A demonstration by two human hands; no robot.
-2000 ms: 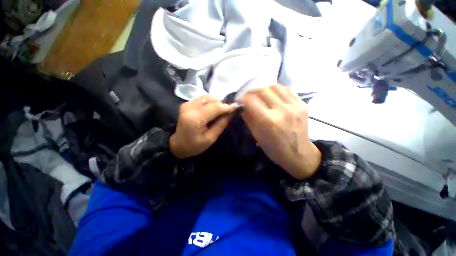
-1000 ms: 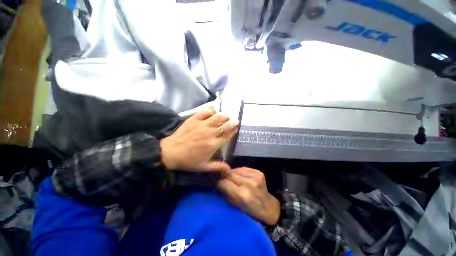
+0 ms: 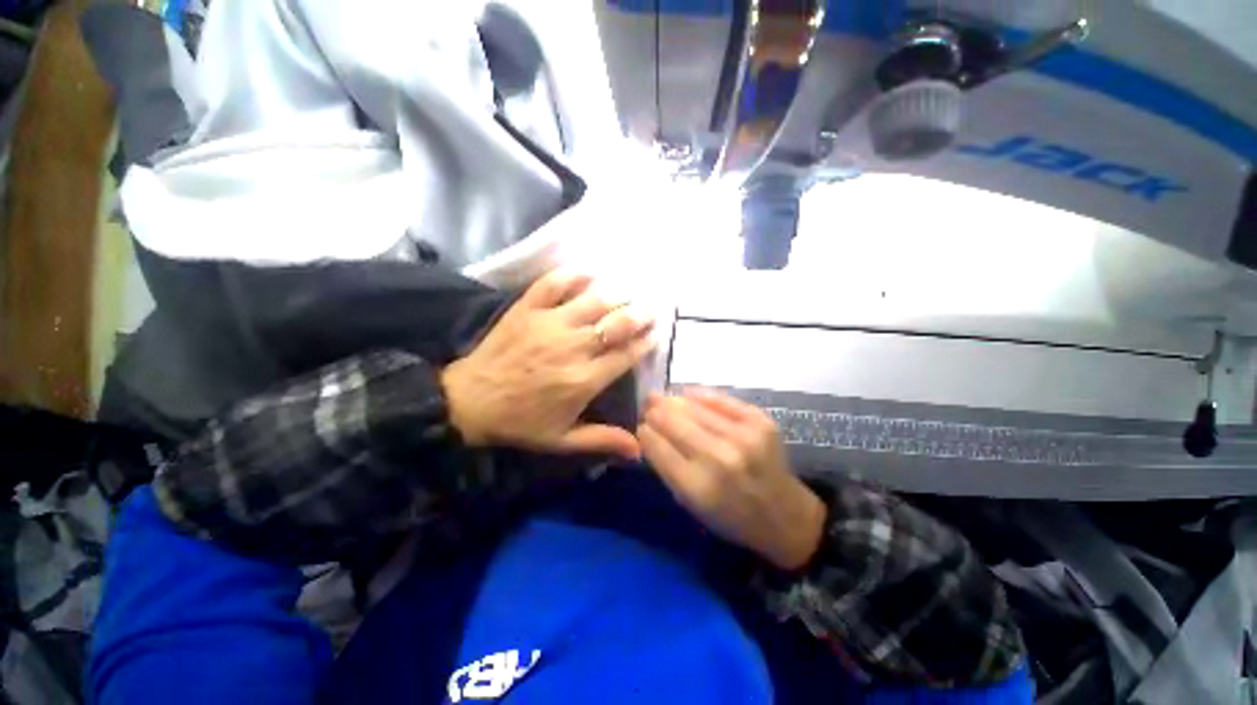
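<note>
Light grey fabric panels (image 3: pixel 276 207) lie in large folds left of the needle, joined to dark grey fabric (image 3: pixel 331 310) below. My left hand (image 3: pixel 552 365) lies palm down on the fabric edge, fingers spread towards the bed, thumb pointing right. My right hand (image 3: pixel 724 468) pinches the near end of the light seam edge at the front of the bed, just right of my left thumb. The seam edge (image 3: pixel 653 375) runs up into bright glare under the needle and presser foot (image 3: pixel 678 163); whether the foot presses on it cannot be told.
The white sewing machine head (image 3: pixel 1089 152) with its knurled tension dial (image 3: pixel 917 119) stands above right. A dark attachment (image 3: pixel 769 223) hangs beside the needle. A printed ruler (image 3: pixel 937 438) runs along the bed's front edge. Grey cut pieces (image 3: pixel 1172 606) hang at lower right. A brown board (image 3: pixel 55 207) is at far left.
From the lap, the fabric and both hands have come to the machine bed. Over the last second my right hand has moved up to the seam edge, while my left hand has stayed on the cloth.
</note>
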